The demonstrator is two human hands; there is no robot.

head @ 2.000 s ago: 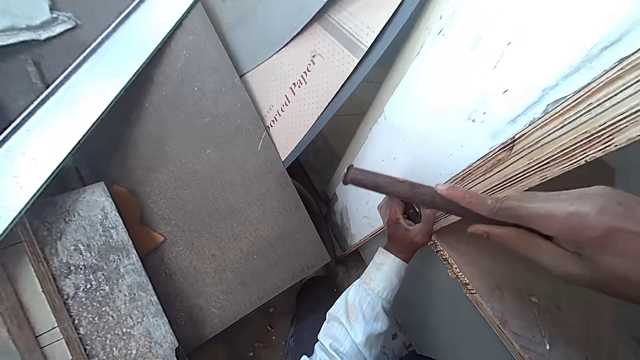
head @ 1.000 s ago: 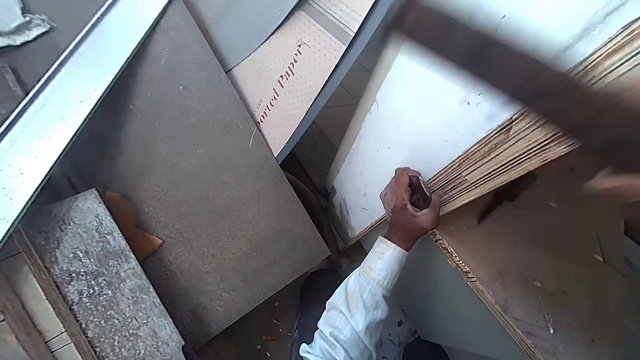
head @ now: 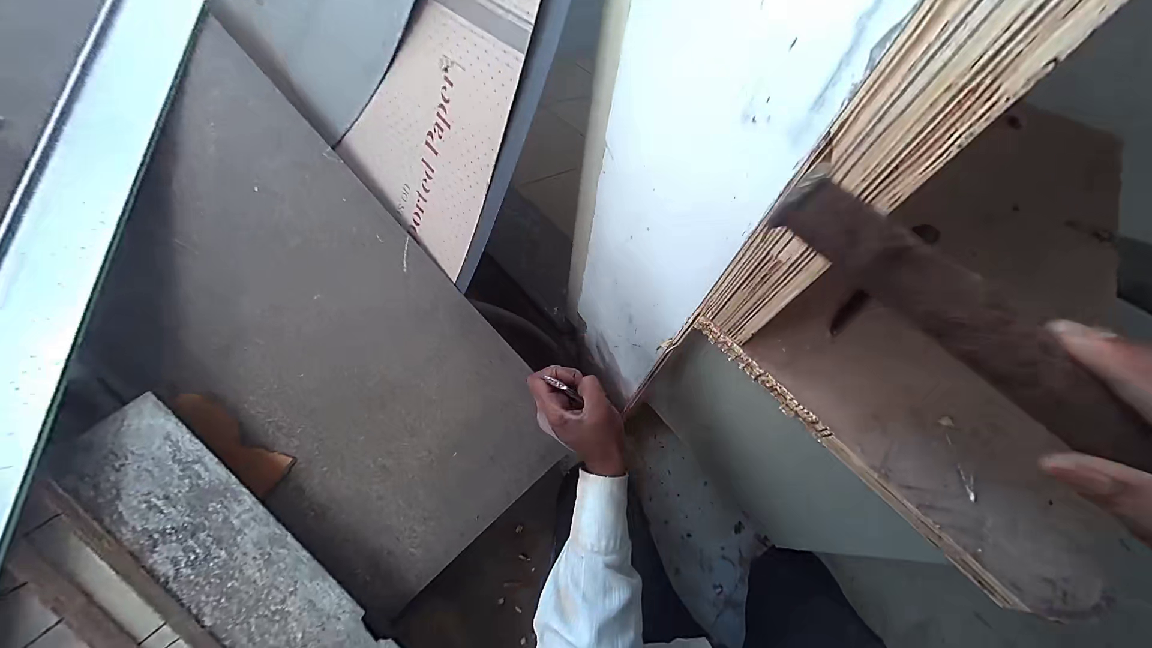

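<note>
My left hand point(head: 580, 416), in a white sleeve, is closed around a small metallic object point(head: 562, 387), mostly hidden by the fingers. It is between the corner of a grey-brown board point(head: 360, 297) and the lower end of a white-faced panel point(head: 693, 180). At the right edge, the fingers of my right hand point(head: 1111, 364) grip a long dark brown bar-like tool point(head: 954, 297), blurred by motion. The bar's far end overlaps the layered edges of a stack of thin wooden sheets point(head: 954, 99) beside the white panel; contact cannot be told.
A brown board with a rough chipboard edge point(head: 765, 382) lies at lower right. Printed brown wrapping point(head: 450, 135) lies under the grey-brown board at the top. A long glossy strip point(head: 99, 207) crosses the left side. A speckled slab point(head: 198, 522) and an orange-brown scrap point(head: 229, 441) are at lower left.
My left hand has moved away from the sheet stack's edge, where it was one second ago, to the grey-brown board's corner. The bar in my right hand has swung lower in view.
</note>
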